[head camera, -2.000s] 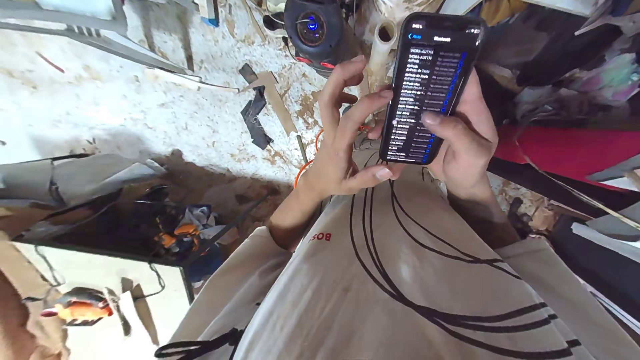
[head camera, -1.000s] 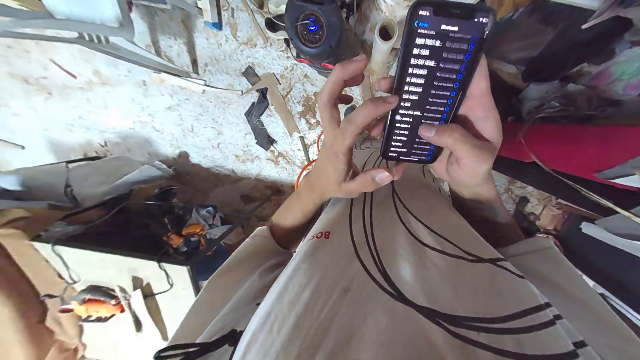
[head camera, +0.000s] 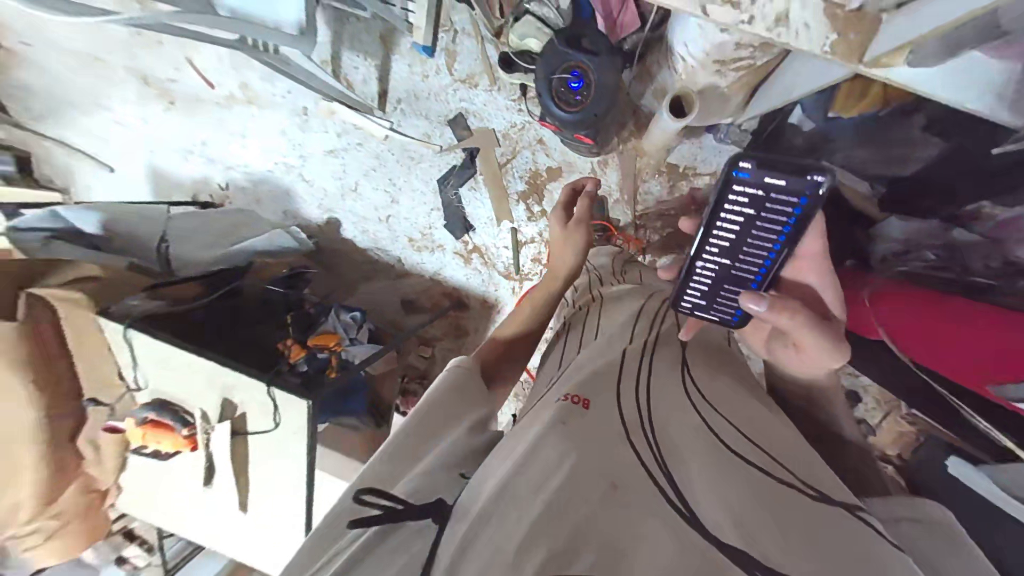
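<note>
A black smartphone (head camera: 748, 240) with a lit list on its screen is in my right hand (head camera: 792, 312); the thumb rests at the screen's lower right edge and fingertips show along its left side. My left hand (head camera: 574, 232) is to the left of the phone, apart from it, with curled fingers and nothing seen in it. Its palm side is partly hidden. Beneath both hands lies a beige apron (head camera: 592, 456) with black cords running across it.
A round black speaker (head camera: 578, 88) with a blue light stands on the dusty floor beside a cardboard tube (head camera: 670, 120). Brown and black scraps (head camera: 492, 172) lie nearby. At left, an orange power tool (head camera: 160, 430) rests on a white surface (head camera: 272, 480); red material (head camera: 936, 328) is at right.
My left hand has moved left, away from the phone, which it was beside before. The list on the screen has scrolled. My right hand still holds the phone.
</note>
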